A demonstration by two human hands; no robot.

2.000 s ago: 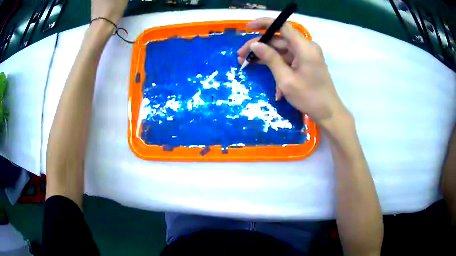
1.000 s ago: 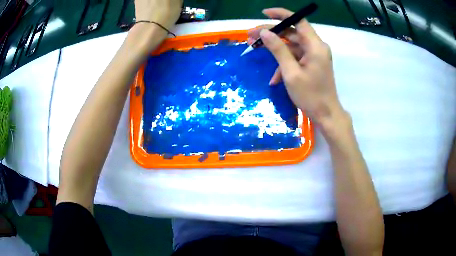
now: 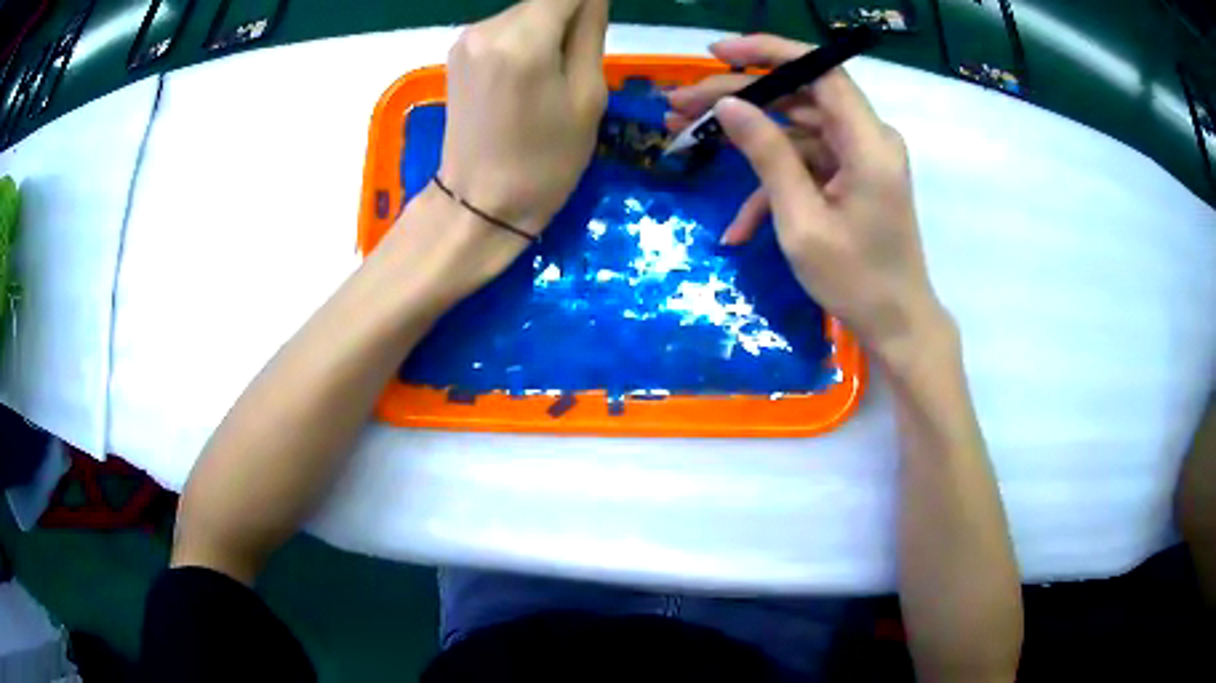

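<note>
My left hand [image 3: 523, 120] is over the upper left part of the orange tray [image 3: 614, 416], gripping a dark phone frame that it mostly hides. The frame's circuit board end [image 3: 643, 144], speckled with gold, shows just right of my fingers. My right hand [image 3: 840, 200] holds a black pen-like tool [image 3: 800, 74] between thumb and fingers. Its pale tip is at the circuit board; whether it touches cannot be told. Small blue pieces [image 3: 587, 334] fill the tray, with white glare on them.
White foam sheet [image 3: 1040, 334] lies under the tray and forearms. Dark phone frames [image 3: 984, 40] lie on the green surface [image 3: 1096, 67] beyond it. Dark pieces [image 3: 562, 404] stick to the tray rim. A bright green thing [image 3: 8, 267] is at the left edge. Part of another arm [image 3: 1200, 467] shows at the right edge.
My left hand has come from beyond the tray's top edge to over the tray, bringing the frame's board end into view. My right hand keeps the tool, its tip now at the board.
</note>
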